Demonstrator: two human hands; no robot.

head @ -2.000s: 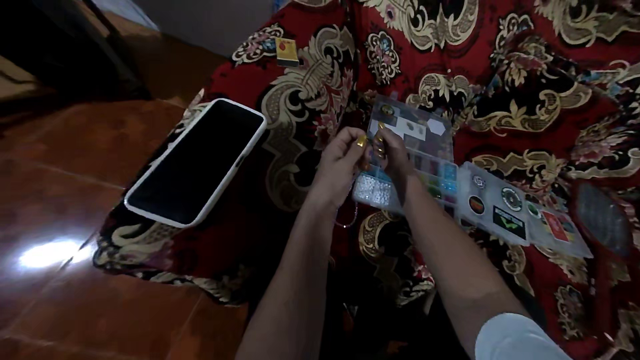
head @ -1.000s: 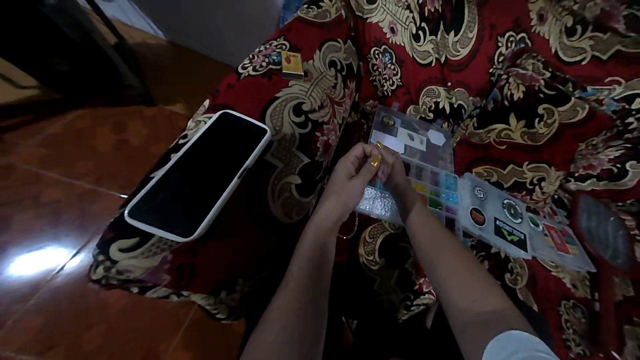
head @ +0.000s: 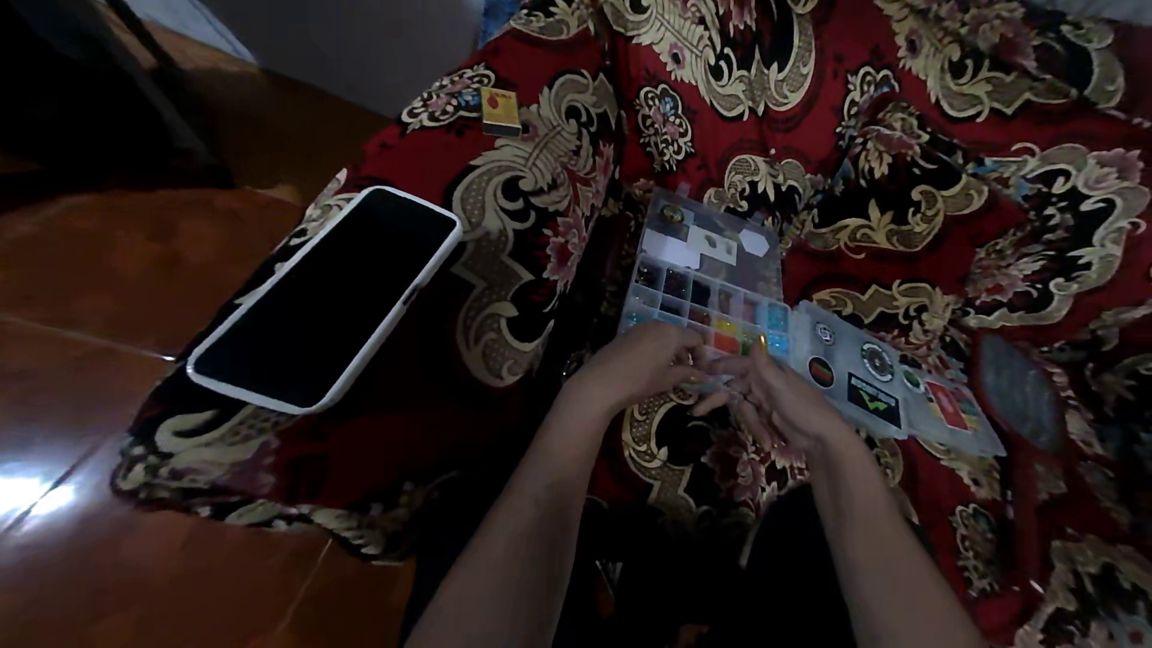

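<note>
My left hand (head: 643, 364) is over the near left part of an open clear plastic compartment box (head: 684, 292), its fingers bent and close together. Facing it at the box's near edge, my right hand (head: 778, 391) has its fingers spread and partly curled, with the fingertips near those of the left. Whether either hand holds a bead or a thread is too small and dim to tell. Small coloured beads (head: 726, 342), red, yellow, green and blue among them, fill the compartments. White paper pieces (head: 670, 250) show on the box's far panel.
A smartphone in a white case (head: 324, 301) lies at the left on the patterned red cloth (head: 540, 261). A matchbox (head: 500, 110) is farther back. Sticker-covered plastic lids (head: 873, 373) adjoin the box, and a red-framed hairbrush or hand mirror (head: 1020, 392) lies at the right.
Both hands have moved down toward the near edge of the box. They were together higher up, and the right hand's fingers are now more spread. More of the coloured compartments shows.
</note>
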